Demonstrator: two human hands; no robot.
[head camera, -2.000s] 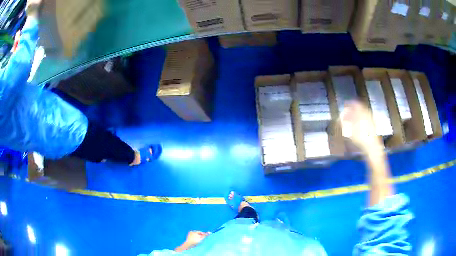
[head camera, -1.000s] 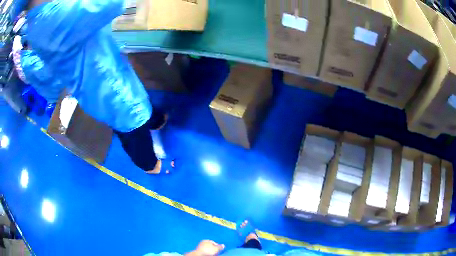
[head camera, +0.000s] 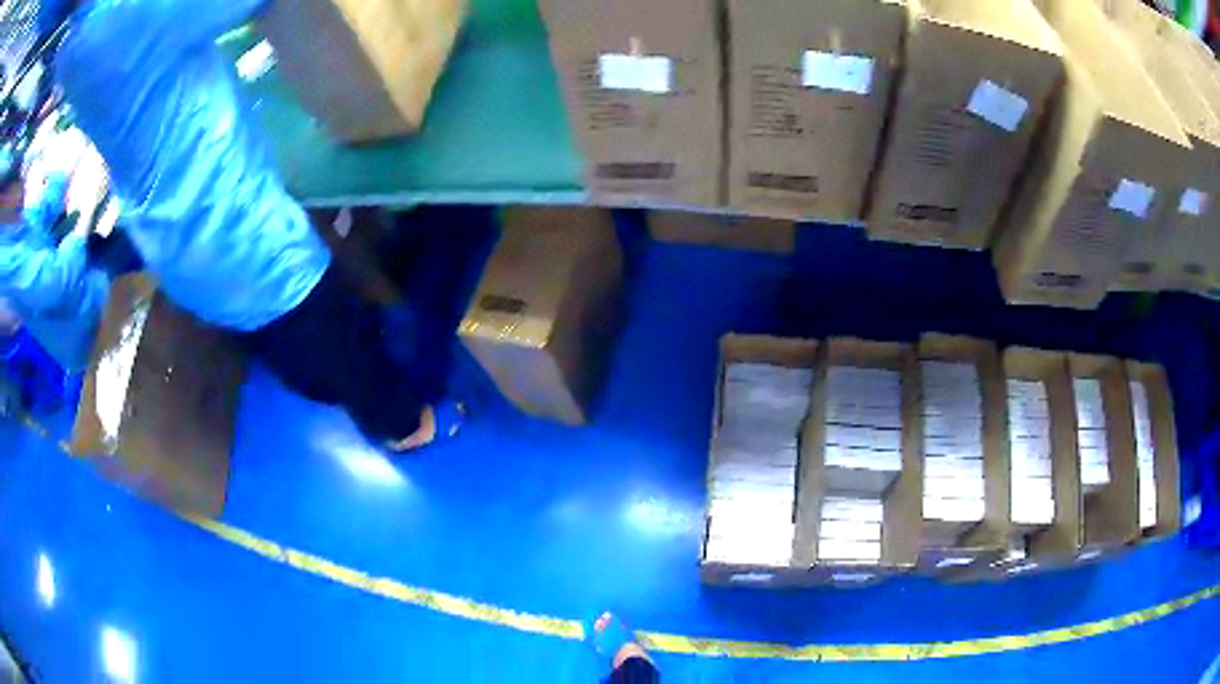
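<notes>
Neither of my hands is in the picture. Open floor cartons (head camera: 763, 575) stand in a row on the blue floor at the lower right, filled with stacked white product boxes (head camera: 759, 468). The second carton's stack has a lower part near its middle. Tall brown shipping cartons (head camera: 656, 140) with white labels (head camera: 634, 72) stand in a row along the green bench (head camera: 495, 147) at the top right. Whether they hold anything cannot be told.
A coworker in a blue smock (head camera: 201, 187) stands at the left by a brown carton (head camera: 368, 67) on the bench. A closed carton (head camera: 542, 321) is on the floor. Another brown carton (head camera: 167, 414) stands lower left, with a second person beyond. A yellow line (head camera: 455, 613) crosses the floor.
Two seconds ago my right hand was over the floor cartons and my left hand near my body; both are now out of view. The coworker's carton has turned on the bench. The camera view has shifted.
</notes>
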